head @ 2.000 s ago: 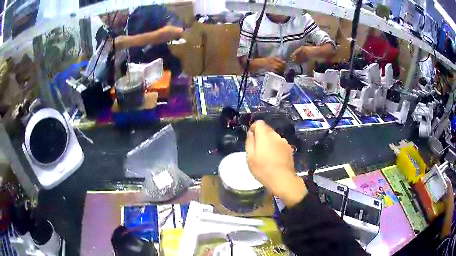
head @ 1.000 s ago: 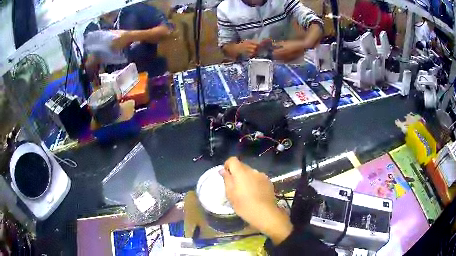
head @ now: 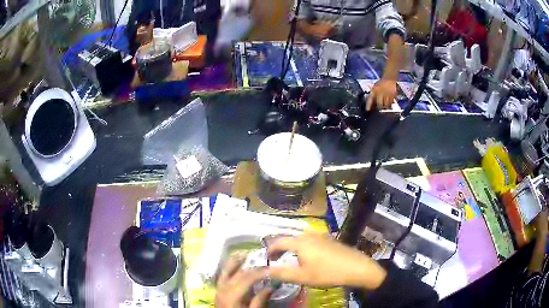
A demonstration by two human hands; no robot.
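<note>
A white plastic camera housing (head: 232, 225) lies on the yellow pad (head: 195, 264). My left hand (head: 244, 283) and my right hand (head: 313, 258) meet over its near end, fingers on a small whitish part (head: 259, 257) that they largely hide. The part is blurred, so its kind is unclear. A round can (head: 289, 159) with a white top stands on a brown board (head: 245, 180), and a thin stick (head: 292, 141) stands upright in it. A glossy black camera head (head: 147, 258) in a white cup sits left of the pad.
A bag of screws (head: 189, 165) lies left of the can. Two silver-grey feeders (head: 415, 210) stand right, with a dark hanging cable near them. Black heads with wires (head: 325, 102) lie on the dark belt. A ring-faced unit (head: 53, 129) stands left. Another person's hand (head: 382, 93) reaches towards the belt.
My right hand has left the can and come down to the housing; the stick now shows upright. My left hand has come into view. The person opposite has reached an arm towards the belt.
</note>
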